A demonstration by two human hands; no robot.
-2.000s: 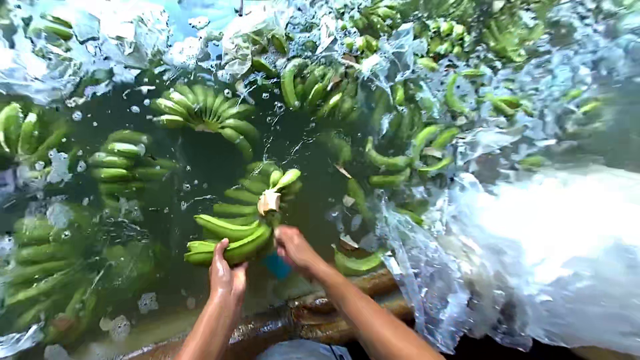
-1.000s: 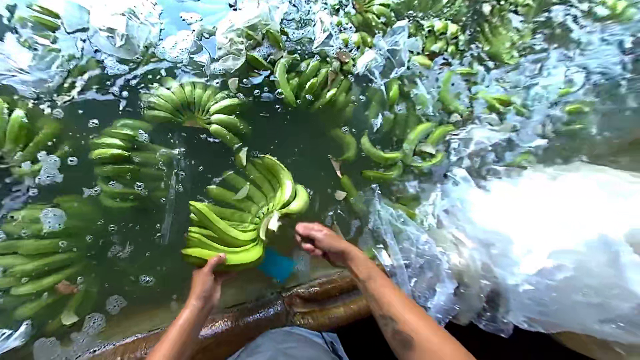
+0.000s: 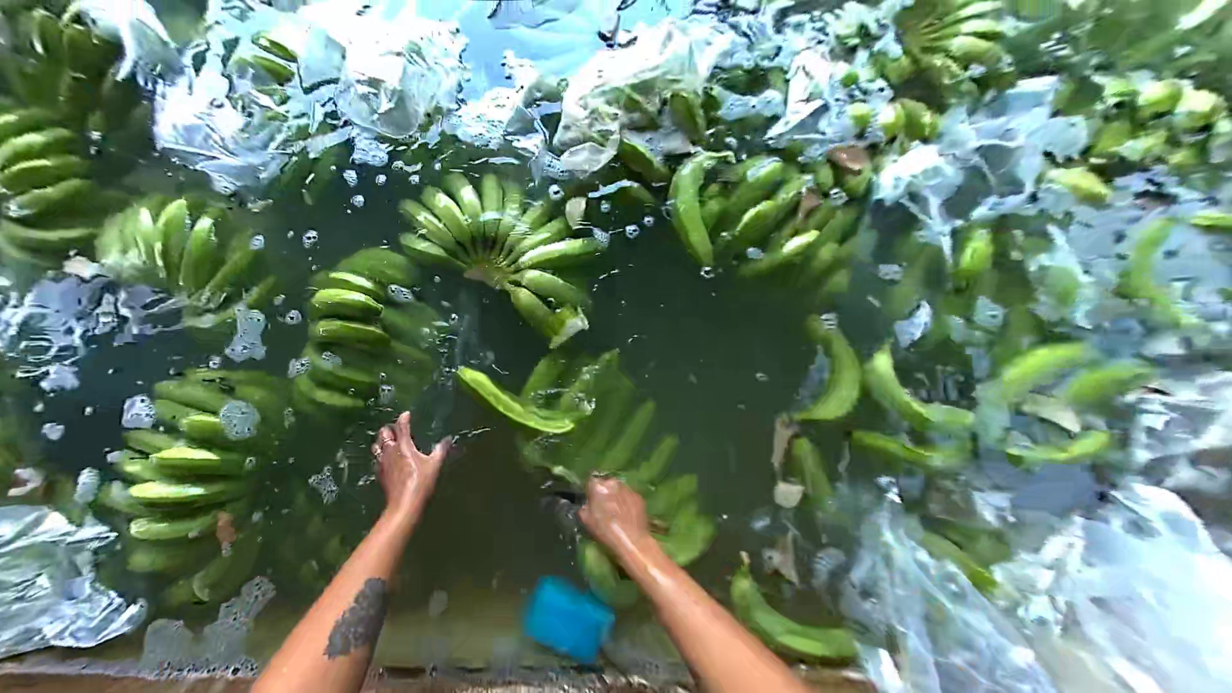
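My left hand (image 3: pixel 409 465) is over the water with its fingers spread and nothing in it, right of a cluster of green bananas (image 3: pixel 346 332). My right hand (image 3: pixel 613 512) is closed in a fist at the water surface. A small dark tool (image 3: pixel 566 495), perhaps a knife, sticks out of its left side; its shape is blurred. Under and around the fist, a large cluster of green bananas (image 3: pixel 626 438) lies partly under water. One single green banana (image 3: pixel 515 402) floats between my hands, above the cluster's left part.
More green banana clusters float at the left (image 3: pixel 183 481), at the back (image 3: pixel 500 236) and at the back right (image 3: pixel 760 207). A blue object (image 3: pixel 568 619) lies near the front edge (image 3: pixel 462 674). Clear plastic sheeting (image 3: pixel 1088 597) covers the water at the right. A loose banana (image 3: pixel 789 621) lies beside it.
My left hand has let go of the banana cluster it held and is now apart from it. A cluster now lies in the water under my right hand, and a single banana floats beside it.
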